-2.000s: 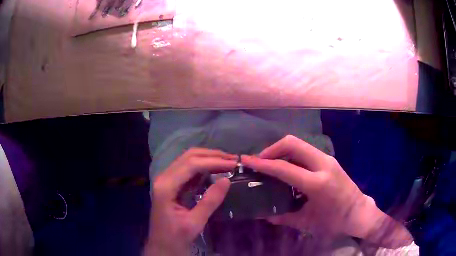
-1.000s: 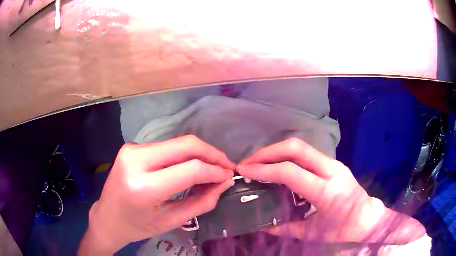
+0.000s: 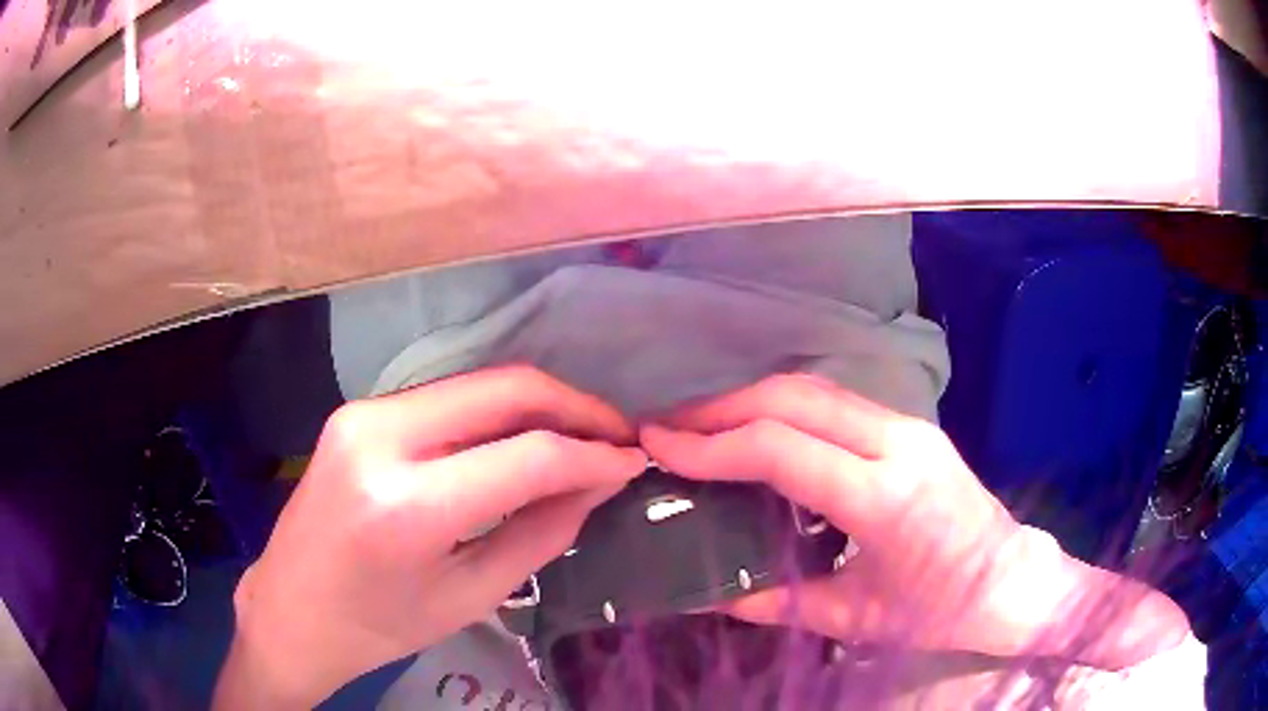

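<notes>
A dark green model car body (image 3: 640, 563) with silvery edging and a small white-silver piece on its surface is held low over my lap. My left hand (image 3: 431, 507) is at its upper left, thumb and fingers pinched together at the car's top edge. My right hand (image 3: 890, 521) holds the car from the right, its fingertips meeting the left ones at the same edge. A sliver of something pale shows between the fingertips; what it is cannot be told.
The bench edge with brown cardboard (image 3: 264, 181) curves across above my hands, brightly glared. A cotton swab (image 3: 132, 63) lies on it at the upper left. A blue bin or seat (image 3: 1085, 375) stands at the right. Dark looped things are at both sides.
My left hand has moved from resting on the car's left side to a pinch at its top edge. The fingertips have come together. The view has shifted, with the bench sitting higher.
</notes>
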